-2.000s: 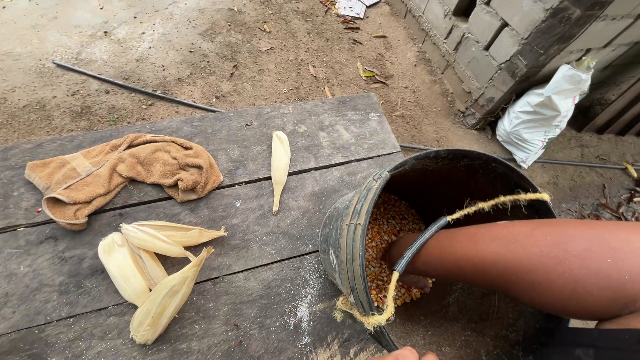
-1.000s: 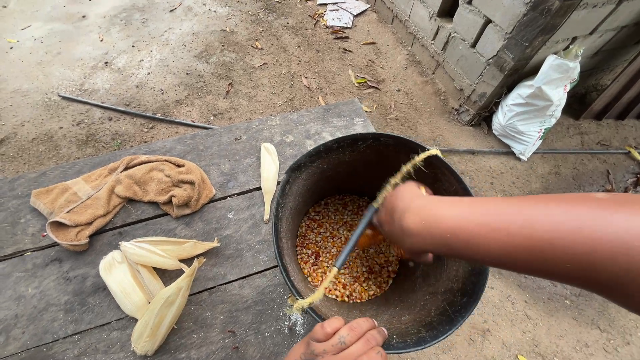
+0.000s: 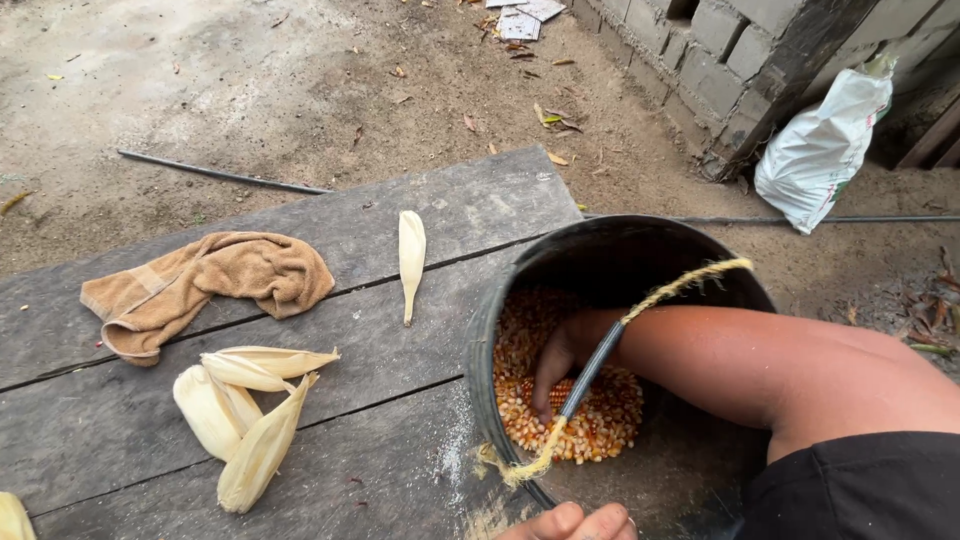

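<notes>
A dark bucket (image 3: 487, 375) leans tilted on the plank table, its mouth toward me, with loose corn kernels (image 3: 600, 427) inside. My right hand (image 3: 559, 367) is down in it, fingers curled around an ear of corn (image 3: 561, 391) that shows orange-red kernels; part of the ear is hidden by the hand and the handle. The rope handle (image 3: 592, 367) with a black sleeve crosses in front of my right wrist. At the bottom edge, my left hand (image 3: 581, 525) holds the bucket's near rim, only its fingers in view.
On the wooden table (image 3: 360, 337) lie a brown towel (image 3: 262, 270), several pale corn husks (image 3: 262, 450) and a single husk (image 3: 412, 255). Beyond are a black pipe (image 3: 225, 177), a block wall (image 3: 701, 60) and a white sack (image 3: 825, 150) on the dirt ground.
A second ago my right hand was near the bucket's mouth; now it is deep among the kernels. The bucket has tipped over from a more upright stance.
</notes>
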